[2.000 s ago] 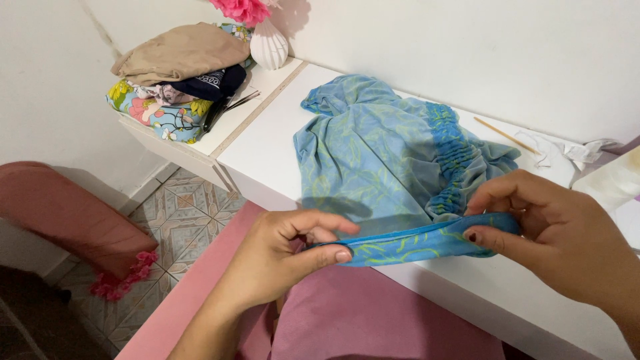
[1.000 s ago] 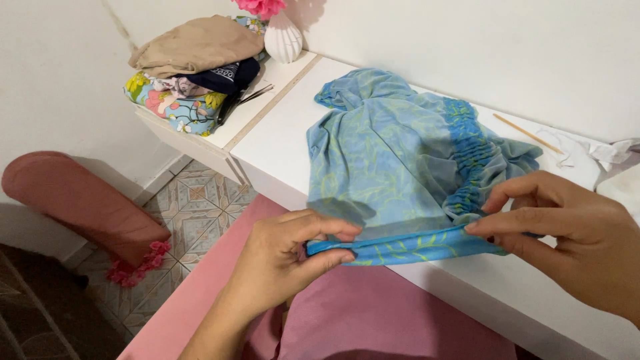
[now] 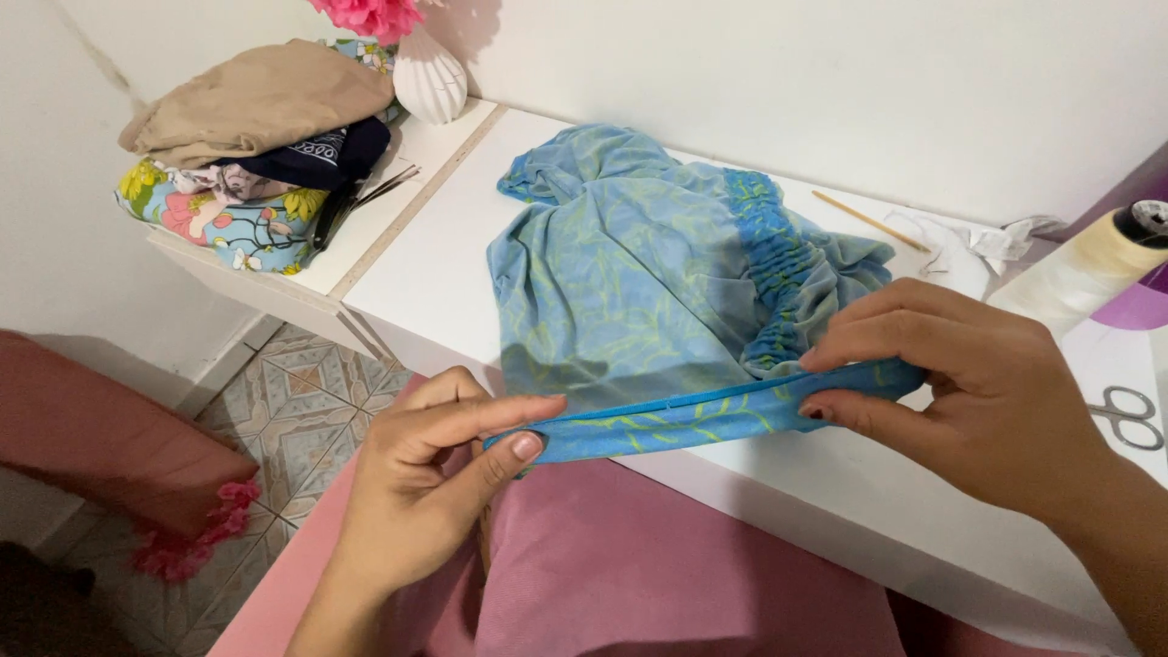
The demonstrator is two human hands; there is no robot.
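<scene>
A blue garment with a yellow-green leaf print (image 3: pixel 620 265) lies on the white table, its gathered, elasticated band toward the right. Its near edge, a folded blue hem (image 3: pixel 675 422), is stretched between my two hands at the table's front edge. My left hand (image 3: pixel 438 465) pinches the left end of the hem between thumb and index finger. At the right end, my right hand (image 3: pixel 931 383) holds the hem between thumb and fingers, with the thumb on the near side.
Folded fabrics (image 3: pixel 255 155) are piled at the left beside a white ribbed vase (image 3: pixel 429 78) with pink flowers. A thin wooden stick (image 3: pixel 870 221), crumpled white scraps (image 3: pixel 1004 242), a cream thread cone (image 3: pixel 1081 269) and scissors handles (image 3: pixel 1131 418) are at the right. Pink upholstery (image 3: pixel 119 420) stands at the lower left.
Both hands stay on the hem throughout. The fingers of my right hand have shifted their grip on its right end. The view has shifted slightly.
</scene>
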